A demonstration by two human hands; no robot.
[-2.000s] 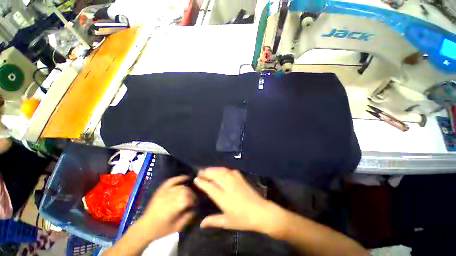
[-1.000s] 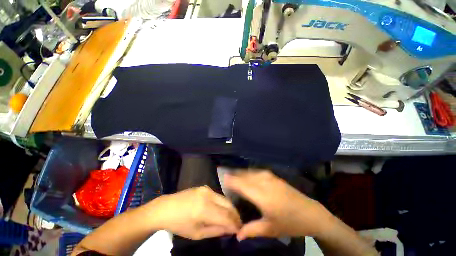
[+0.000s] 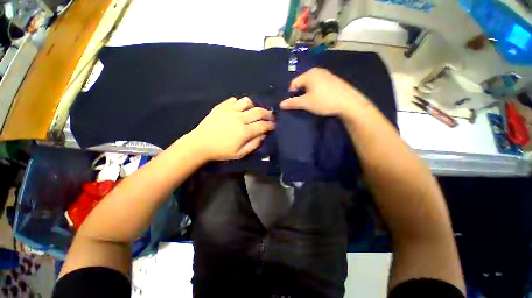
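The large navy-black garment panel (image 3: pixel 157 87) lies flat on the machine table, its top edge by the presser foot (image 3: pixel 293 61). A smaller bluish cloth piece (image 3: pixel 298 142) lies over the panel's right part and hangs a little past the front edge. My left hand (image 3: pixel 236 129) lies on the panel, its fingertips at the left edge of the bluish piece. My right hand (image 3: pixel 319 93) pinches dark cloth at the top of the bluish piece, just below the foot. The cloth between the fingertips is partly hidden.
The white machine head with blue top (image 3: pixel 506 32) stands at upper right. Thread snips (image 3: pixel 434 110) and a red cord coil (image 3: pixel 516 123) lie right. A wooden strip (image 3: pixel 49 64) is at left. The blue bin (image 3: pixel 44 195) holds a red bag (image 3: pixel 90 201). Dark cloth (image 3: pixel 490 233) hangs at right.
Both hands have moved up from the lap onto the panel. The bluish cloth piece now lies over the panel's right part. The view has shifted, with the machine head higher in the picture.
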